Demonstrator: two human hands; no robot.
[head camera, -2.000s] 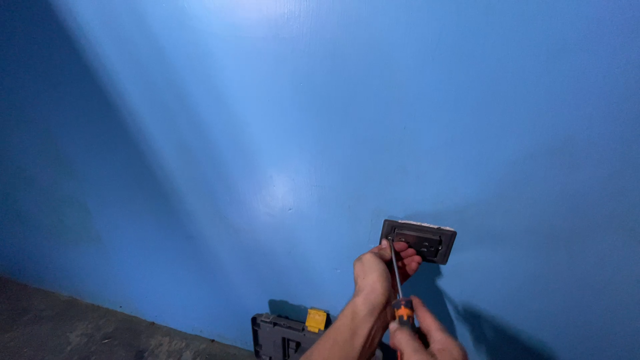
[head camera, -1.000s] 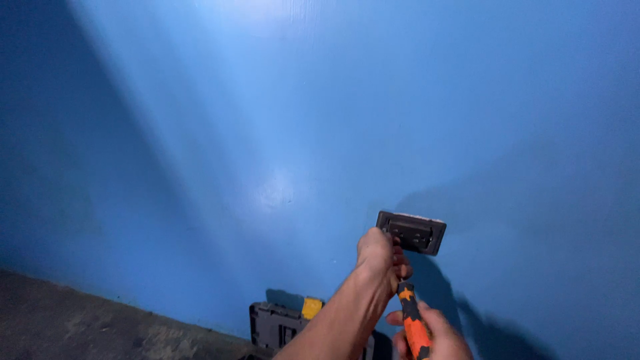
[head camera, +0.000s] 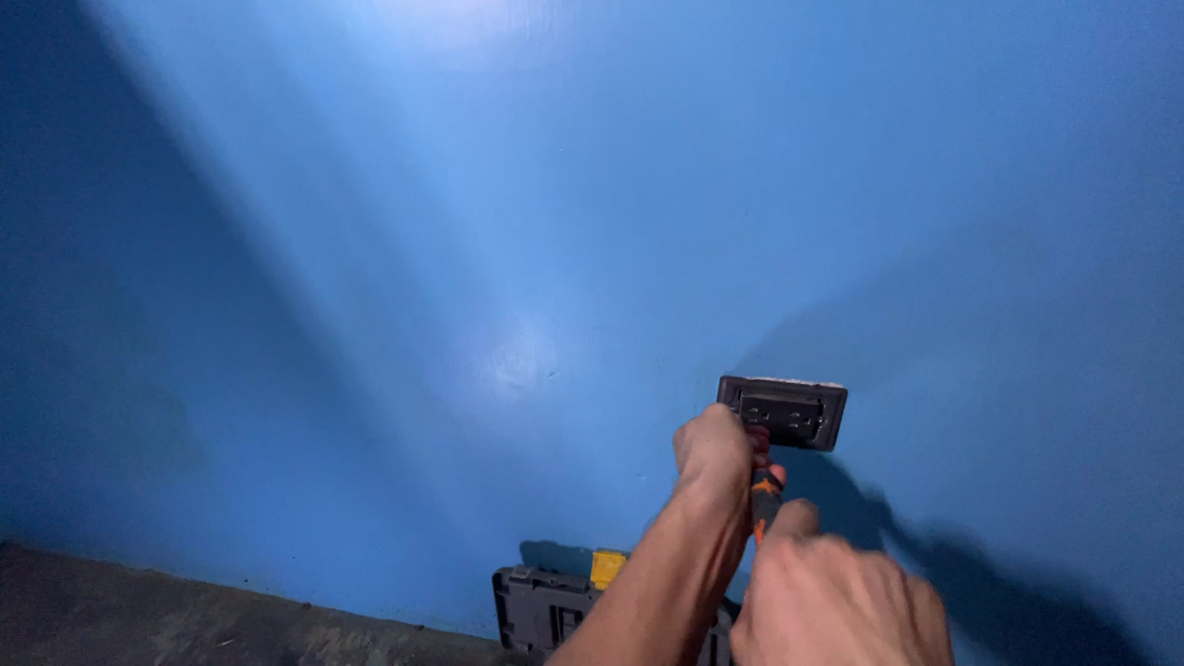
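Observation:
A black electrical outlet with two sockets sits in the blue wall, right of centre. My left hand is at its left end, and the fingertips lie by its lower left edge, partly hidden behind the hand and wrist. Below the outlet, my right hand is closed on the handle of a screwdriver, black with orange patches, which points up toward the outlet. The shaft and tip are hidden by my left hand. Whether my left fingers grip the shaft or the outlet, I cannot tell.
A dark grey plastic case with a yellow latch stands low against the blue wall, partly behind my left forearm. The dark, rough floor meets the wall at the lower left. Shadows of my arms fall on the wall at right.
My right hand has shifted on the screwdriver and now covers much of its handle. The screwdriver's shaft, seen two seconds ago, is now hidden. My left hand remains at the outlet's left end.

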